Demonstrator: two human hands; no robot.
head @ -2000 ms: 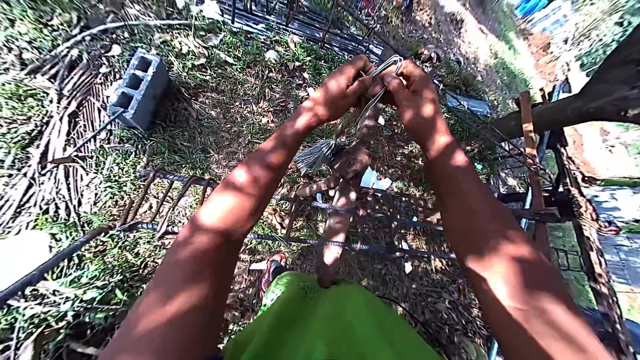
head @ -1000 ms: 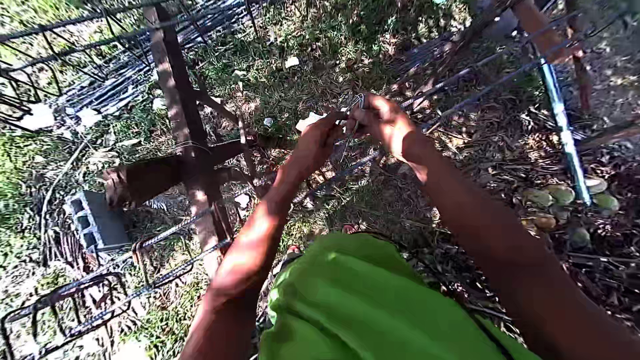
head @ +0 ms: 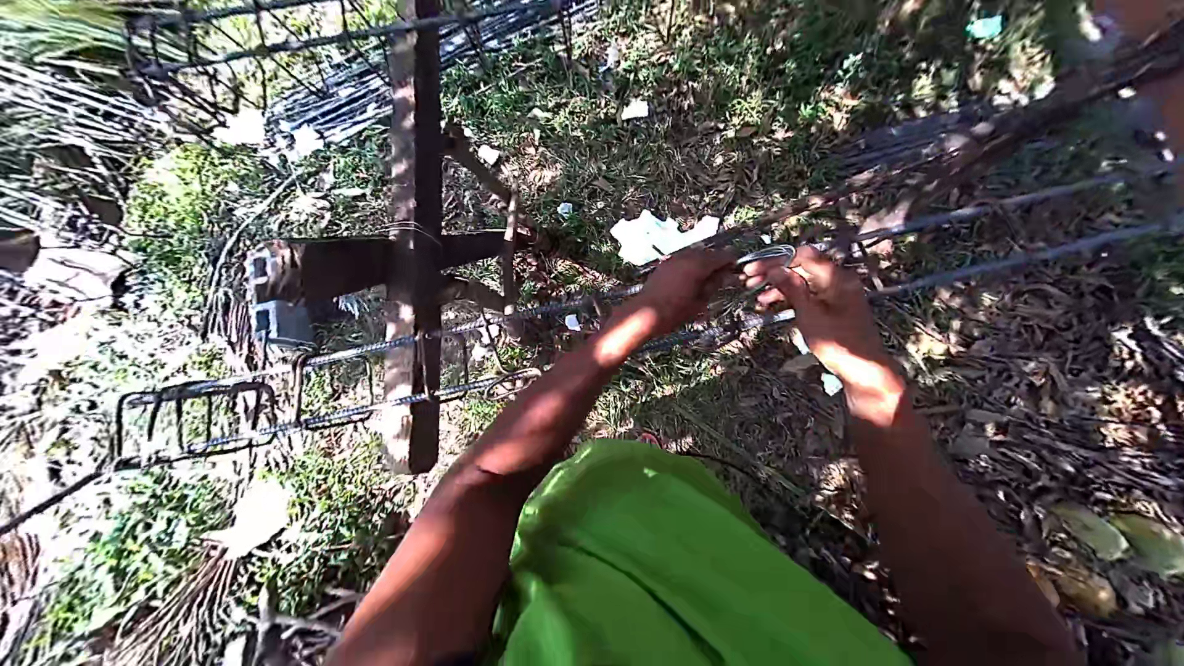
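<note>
A bundle of thin tie wire (head: 770, 253) shows between my two hands, over long ribbed steel bars (head: 999, 264). My right hand (head: 819, 296) has its fingers curled round the wire's looped end. Close beside it on the left, my left hand (head: 689, 287) has its fingers bent at the near end of the wire; what they pinch is hidden. Below and left, square steel stirrups (head: 194, 421) hang around the bars. The bars run across a wooden post (head: 407, 305).
A concrete block (head: 282, 324) lies on the grass at left, partly behind a thick log (head: 342, 264). Another rebar cage (head: 277, 46) and bundled rods (head: 342, 111) lie at upper left. A white scrap (head: 652, 238) is beyond my hands, coconut husks (head: 1091, 532) at lower right.
The view has swung far round. Two seconds ago both hands held the folded wire bundle up with its loose ends hanging; now they are over the steel bars.
</note>
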